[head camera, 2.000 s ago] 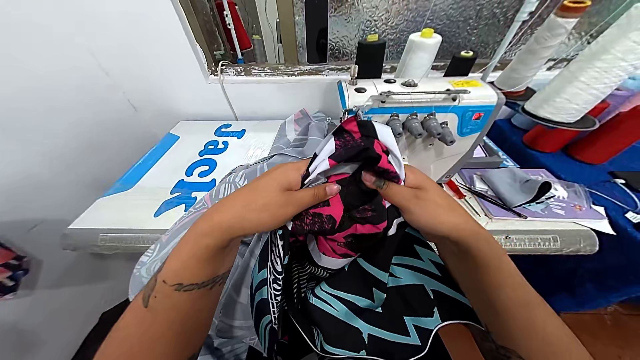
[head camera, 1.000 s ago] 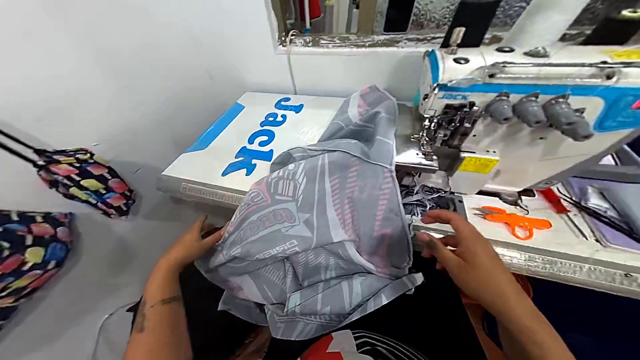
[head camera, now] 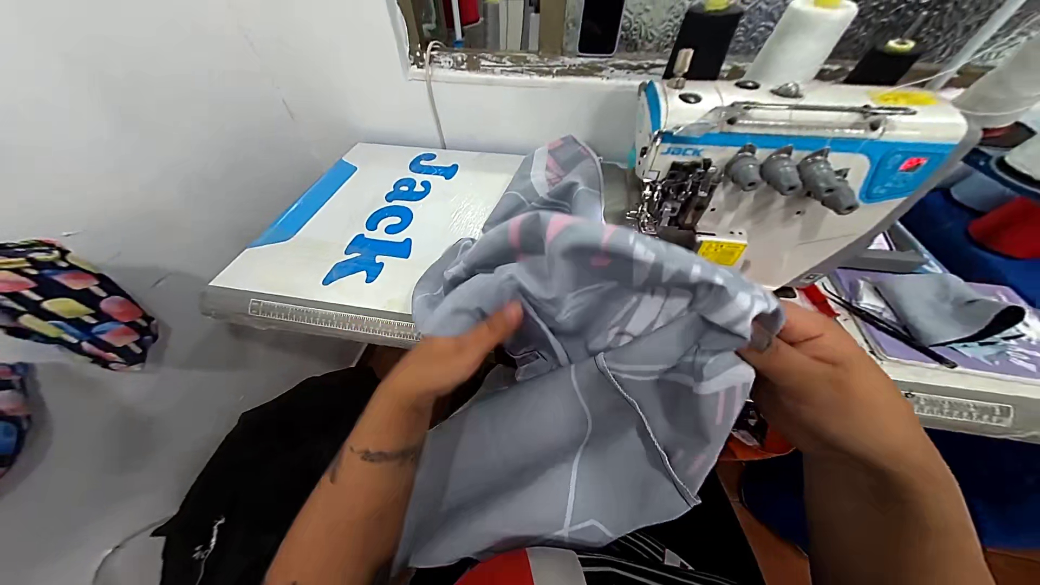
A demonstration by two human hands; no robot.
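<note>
A grey fabric garment piece [head camera: 520,455] with pale and pink print hangs between my hands in front of an overlock sewing machine [head camera: 796,179]. Its wrong side and a stitched seam face me. My right hand [head camera: 829,374] pinches the bunched edge at the right, just below the machine's head. At the left, my left hand [head camera: 455,349] has its thumb over the folds, its other fingers hidden behind the cloth. The upper end of the garment lies beside the machine's needle area, which the cloth partly covers.
The white Jack-branded table top [head camera: 406,211] extends to the left. Thread cones [head camera: 800,41] stand behind the machine. A grey cloth scrap [head camera: 942,309] and black tweezers [head camera: 894,325] lie at the right. Popsicle-print fabric [head camera: 73,309] hangs on the left; black cloth [head camera: 268,463] sits below the table.
My hands, apart at the garment's sides one second ago, now hold it raised and gathered. Two seconds ago they held its pink and black printed side. The view has shifted.
</note>
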